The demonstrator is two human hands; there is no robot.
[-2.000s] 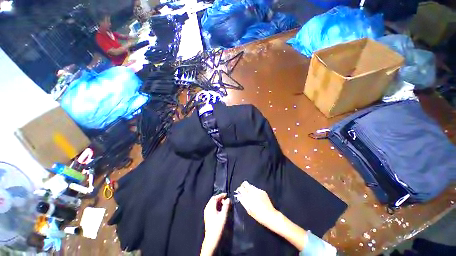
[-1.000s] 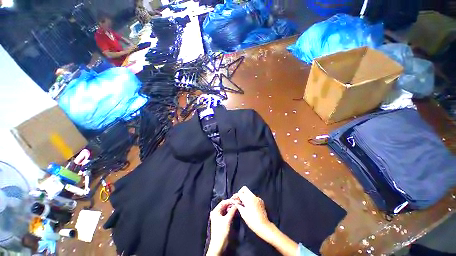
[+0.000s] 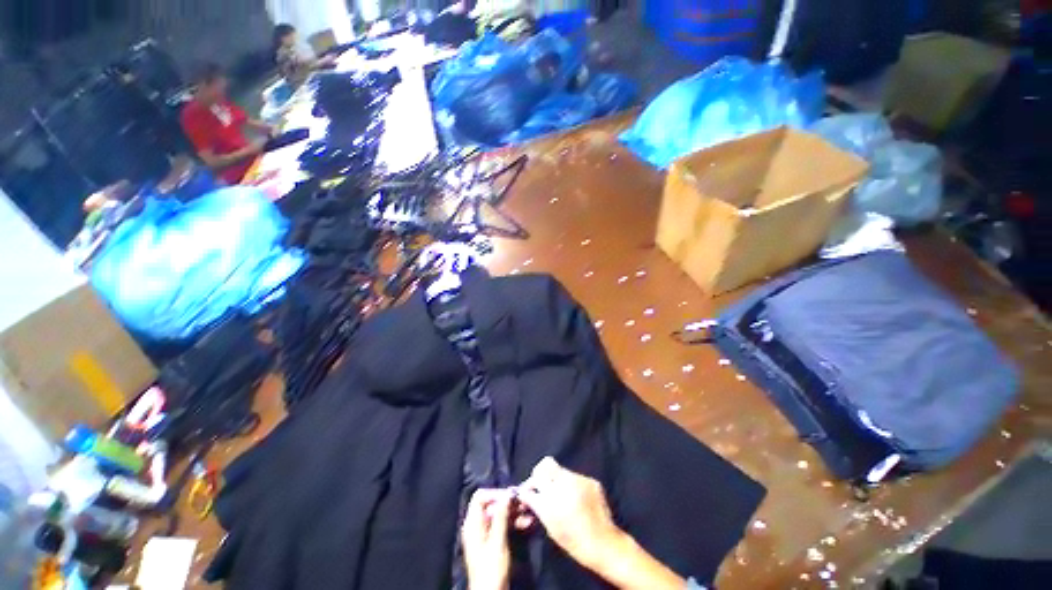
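A black suit jacket (image 3: pixel 542 392) lies spread on the brown tabletop (image 3: pixel 577 207), its collar away from me and a shiny strip of lining showing down the middle. My left hand (image 3: pixel 487 532) and my right hand (image 3: pixel 565 507) meet over the lower middle of the jacket, fingertips pinched close together. Something small and pale shows between the fingertips, too small to name. Whether the fingers also grip the jacket's edge cannot be told. Both forearms are cut off by the bottom edge.
Black hangers (image 3: pixel 490 190) lie tangled beyond the collar. An open cardboard carton (image 3: pixel 750 213) and folded grey-blue garments (image 3: pixel 883 346) are at right. Blue plastic bags (image 3: pixel 190 259), orange-yellow scissors (image 3: pixel 202 490) and small clutter are at left. A person in red (image 3: pixel 219 127) sits far left.
My hands were apart two seconds ago, then came together over the jacket and remain close. The view has shifted, so the table things appear further left.
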